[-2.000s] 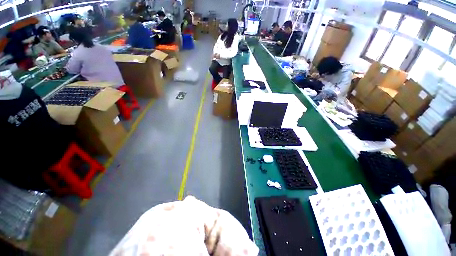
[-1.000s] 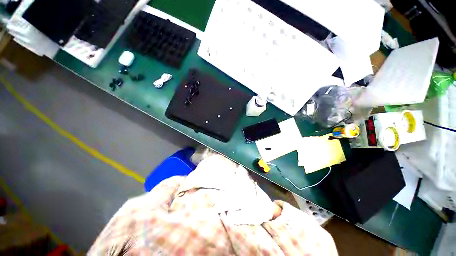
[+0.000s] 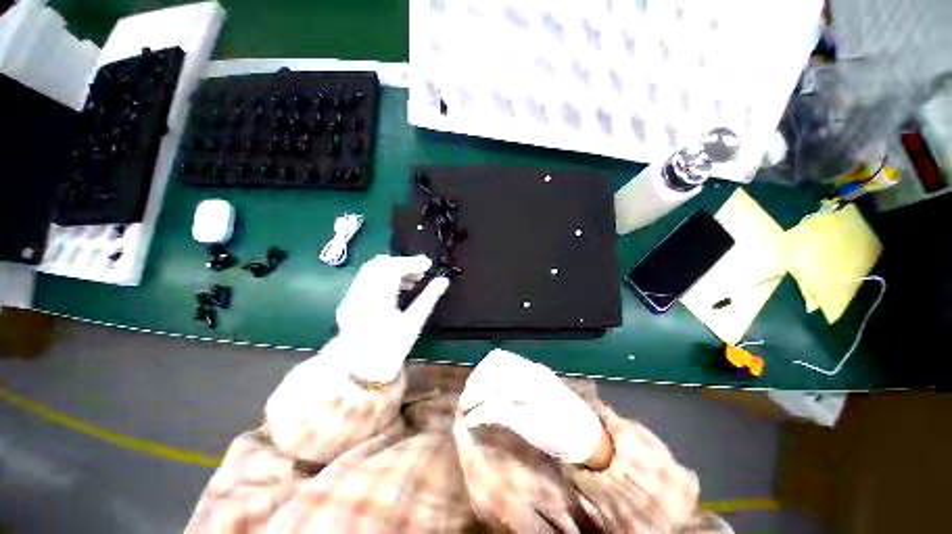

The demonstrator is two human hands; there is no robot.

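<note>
Small black earphone-like pieces [image 3: 443, 221] lie in a loose pile on the left part of the black foam pad [image 3: 512, 282]. A few white specks dot the pad. My left hand [image 3: 386, 309], in a white glove, is at the pad's lower left, its thumb and fingers curved around black at the pile's lower end. Whether they grip a piece is unclear. My right hand [image 3: 534, 405], also white-gloved, is in front of my body, just below the bench edge. Its fingers look together and their inner side is hidden.
A black parts tray [image 3: 280, 127], white case [image 3: 214, 221], coiled white cable [image 3: 340, 239] and loose black pieces [image 3: 212, 302] are left. A white blister tray [image 3: 585, 78] is behind. A pump bottle [image 3: 658, 193], phone [image 3: 681, 261], yellow sheets [image 3: 835, 261] and orange tool [image 3: 743, 359] are right.
The view has swung down onto the bench and levelled. Both gloved hands now show clearly, my left one having come to the pile on the pad.
</note>
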